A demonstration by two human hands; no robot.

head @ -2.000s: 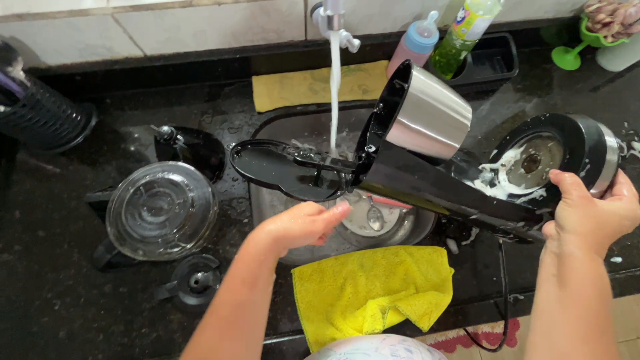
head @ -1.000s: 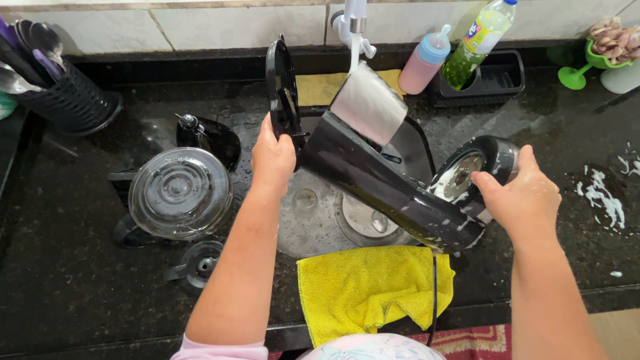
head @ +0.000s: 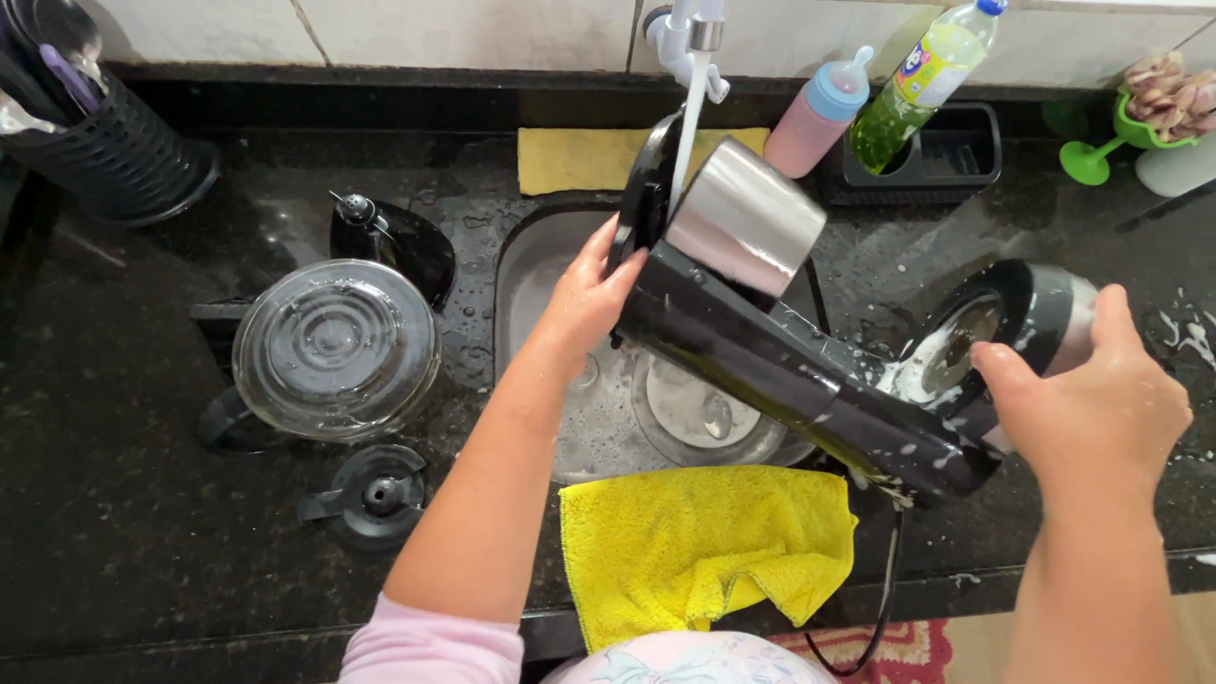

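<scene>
A black and steel coffee maker body lies tilted over the steel sink, with suds on its lower part. My left hand grips its raised black lid near the hinge. My right hand holds the round base, thumb on the rim by the foamy warming plate. Water from the faucet runs down between the lid and the steel filter housing. Beneath the body, a dish with a spoon sits in the sink.
An upturned glass carafe, a black carafe lid and a black part stand left, near a utensil holder. A yellow cloth covers the front edge. A baby bottle and detergent bottle stand behind; a cord hangs down.
My left hand, apart from the coffee maker two seconds ago, has taken hold of its lid. The lid has swung from lying outward to standing upright, and the body has tilted.
</scene>
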